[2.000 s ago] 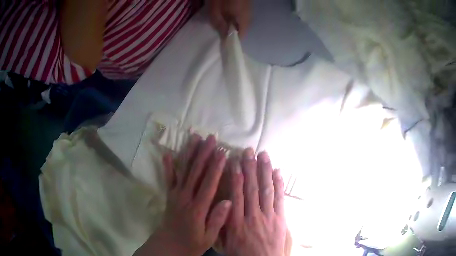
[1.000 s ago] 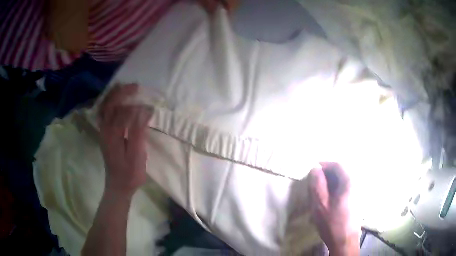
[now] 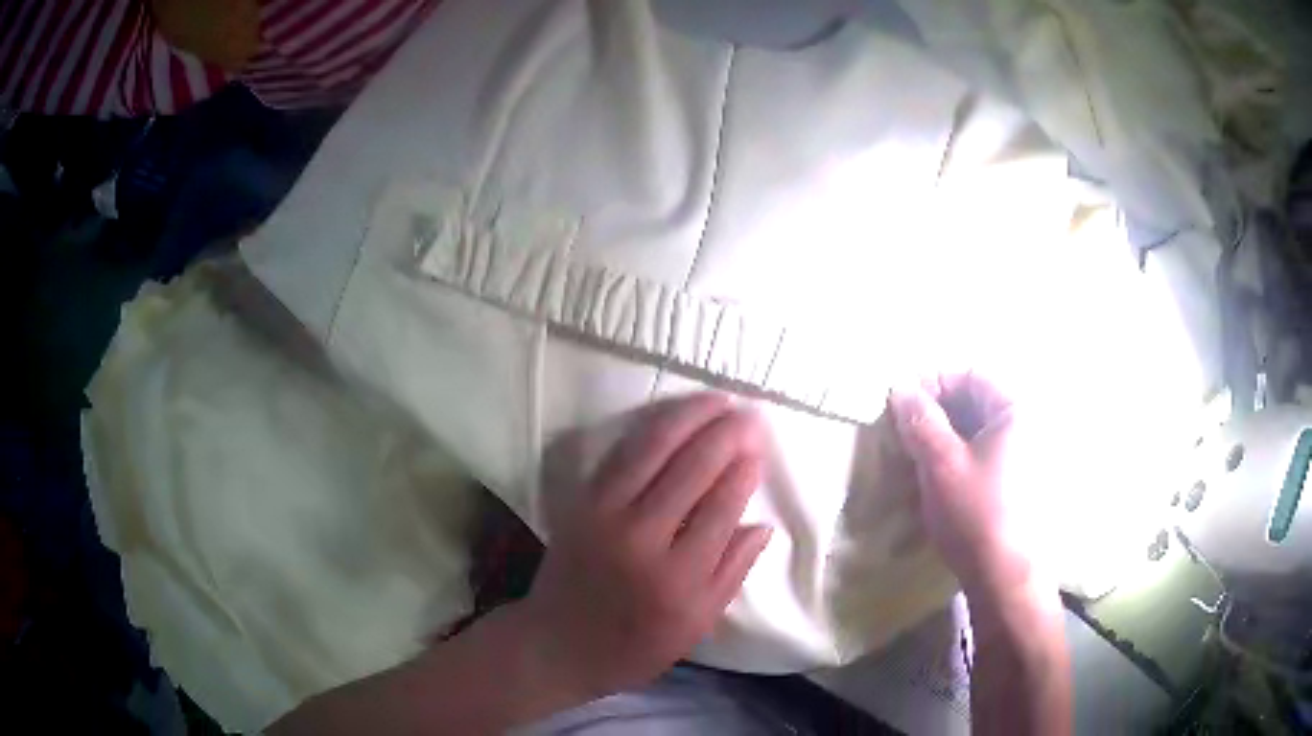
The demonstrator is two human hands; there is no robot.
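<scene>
A cream-white garment piece [image 3: 432,374] lies spread across the table. A ruched elasticated waistband section [image 3: 619,309] runs across its middle, slanting down to the right, with a dark line along its lower edge. My left hand [image 3: 655,518] lies on the cloth just below the ruched strip, fingers bent and pointing up and right; whether it grips cloth cannot be told. My right hand [image 3: 964,446] pinches the waistband's right end between thumb and finger, partly washed out by the lamp glare.
A person in a red-and-white striped top [image 3: 331,51] is at the upper left. Crumpled cream cloth [image 3: 1151,86] lies at the upper right, and more cream cloth [image 3: 288,489] hangs at the left. The sewing machine [image 3: 1259,496] is at the right edge, beside intense glare.
Both hands first parted from over the gathers, uncovering the ruched strip. My left hand then moved from its left end to below its middle. The cloth shifted up, and the other person's hand left the cloth's top.
</scene>
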